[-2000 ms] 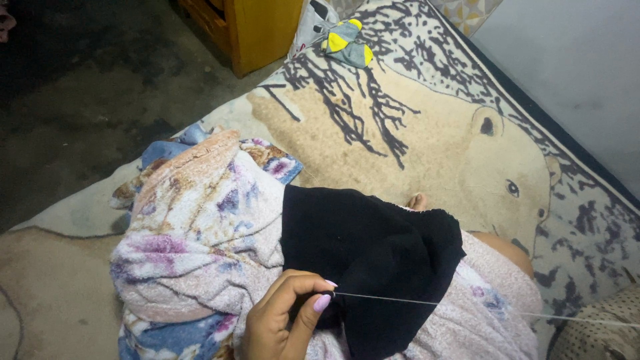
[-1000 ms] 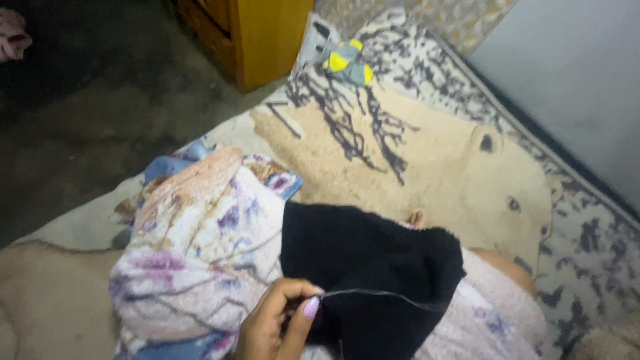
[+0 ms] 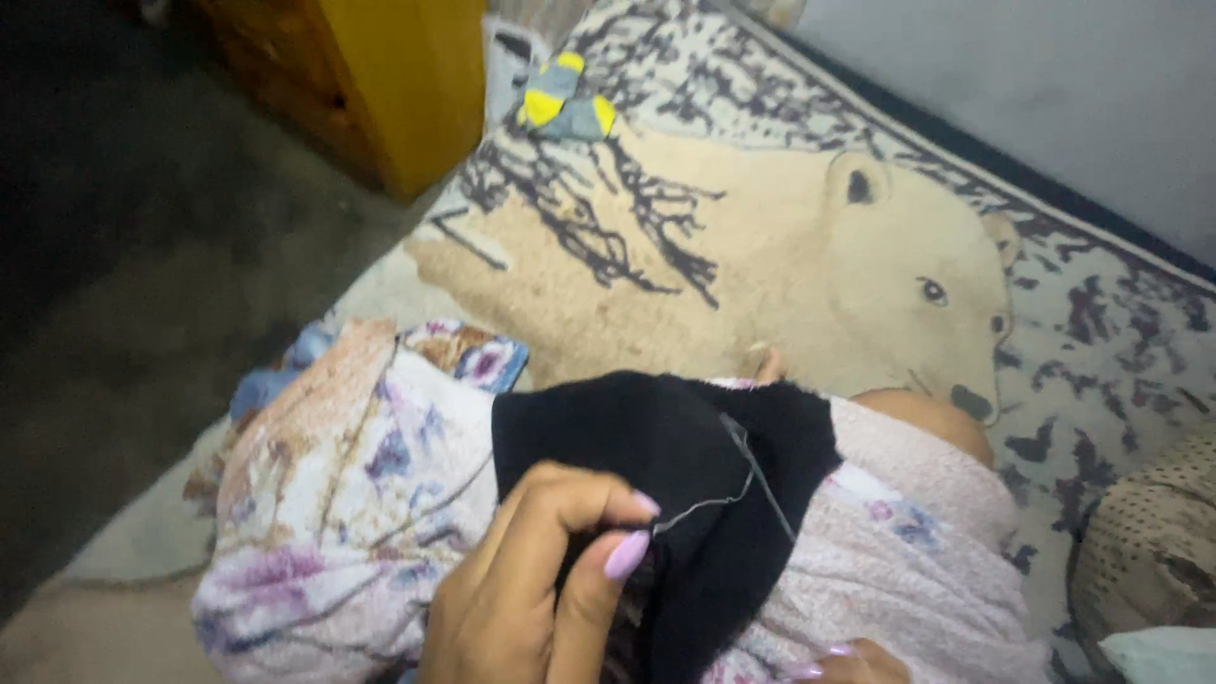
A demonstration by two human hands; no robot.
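Note:
My left hand (image 3: 541, 570) is at the lower middle, its thumb and index finger pinched on one end of a thin pale thread (image 3: 698, 505). The thread runs loosely to the right over a black cloth (image 3: 608, 427), bends, and lies partly doubled on it. The black cloth rests on my lap, over floral fleece clothing (image 3: 883, 560). Of my right hand (image 3: 850, 663) only some fingers show, at the bottom edge near the cloth's lower right; whether it holds anything is hidden. No needle can be made out.
A blanket with a polar bear picture (image 3: 741, 237) lies beneath and ahead. Grey and yellow socks (image 3: 570, 104) lie at its far end, near a wooden piece of furniture (image 3: 408, 95). A dotted fabric item (image 3: 1149, 522) is at the right, below a wall (image 3: 1026, 104).
The thread was stretched straight to the right two seconds ago and now lies slack and bent on the black cloth. Fingers of my right hand have come into view at the bottom.

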